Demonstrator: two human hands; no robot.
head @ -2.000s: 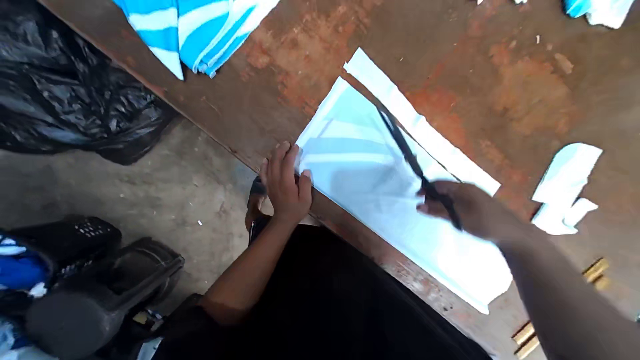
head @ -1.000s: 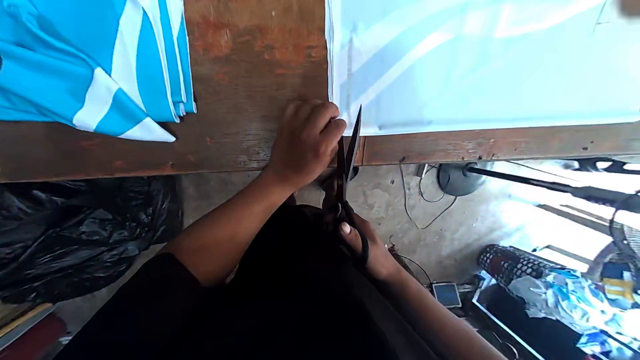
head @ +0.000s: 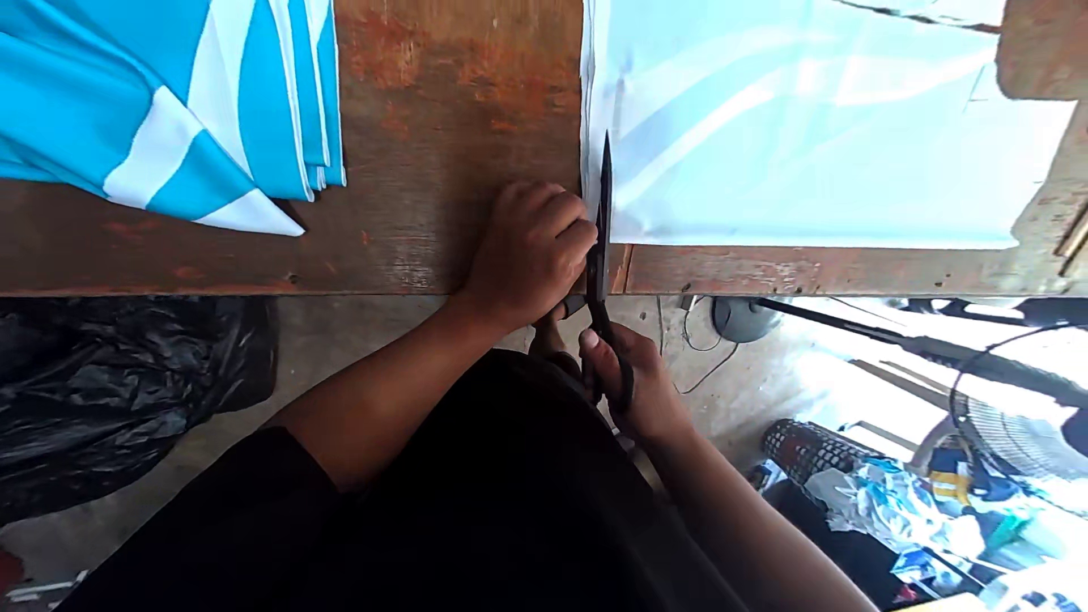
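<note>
A pale blue and white fabric sheet lies on the wooden table, its lower edge close to the table's front edge. My right hand has its thumb and fingers in the handles of black fabric scissors, whose blades point away from me along the fabric's left side. The blades look nearly closed. My left hand rests at the fabric's lower left corner beside the blades, its fingers curled on the edge; how much cloth it grips is hidden.
Folded blue and white fabric lies at the table's left. Below hangs or stands a black plastic bag. At the lower right are a fan, a perforated basket and a heap of scraps. The wooden table's front edge runs across the view.
Two seconds ago the scissors were over the fabric, beside a strip along its far side; now they are at its left side near the table's front edge. The view has turned a lot.
</note>
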